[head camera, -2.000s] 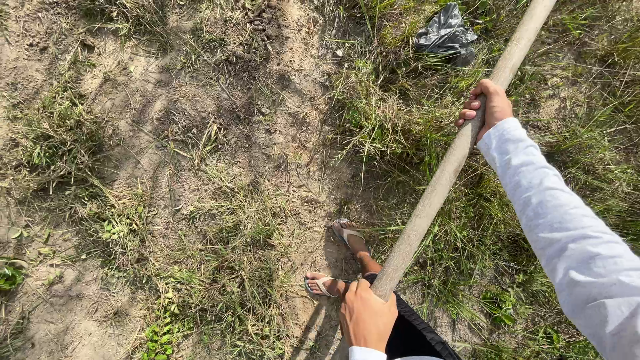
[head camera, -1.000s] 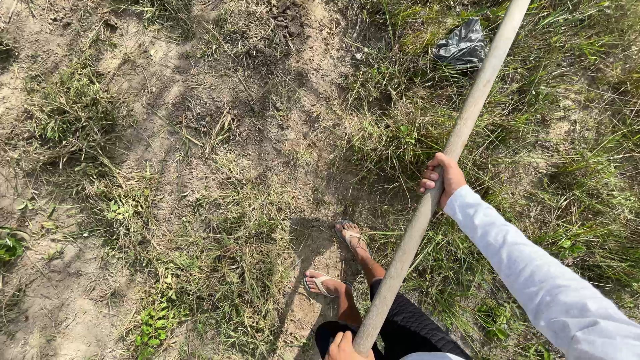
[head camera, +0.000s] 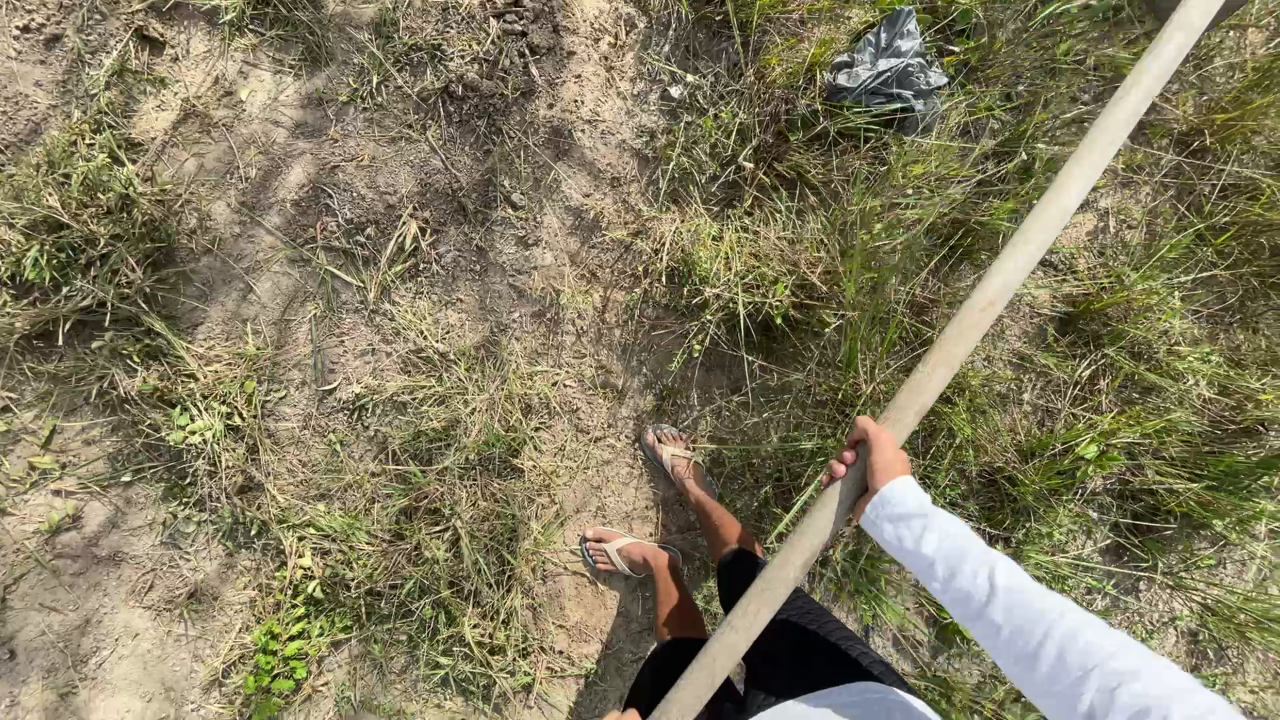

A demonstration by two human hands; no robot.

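A long pale wooden pole (head camera: 985, 300) runs slantwise from the bottom middle to the top right corner. My right hand (head camera: 872, 462), at the end of a white sleeve, is closed around it below its middle. At the bottom edge, only a small part of my left hand (head camera: 622, 715) shows, against the pole's lower end; its fingers are out of view. At the top right corner a dark piece (head camera: 1180, 8) shows at the pole's far end, mostly cut off by the frame.
My feet in flip-flops (head camera: 625, 553) stand on sandy soil. Tall grass (head camera: 1130, 400) grows on the right, where a crumpled dark plastic bag (head camera: 888, 72) lies. Low, flattened grass (head camera: 440, 520) and a small leafy plant (head camera: 278, 655) are on the left.
Both hands have moved down in the view, my left hand nearly out of it. The pole's dark far end has come into sight at the top right. My right hand stays closed on the pole.
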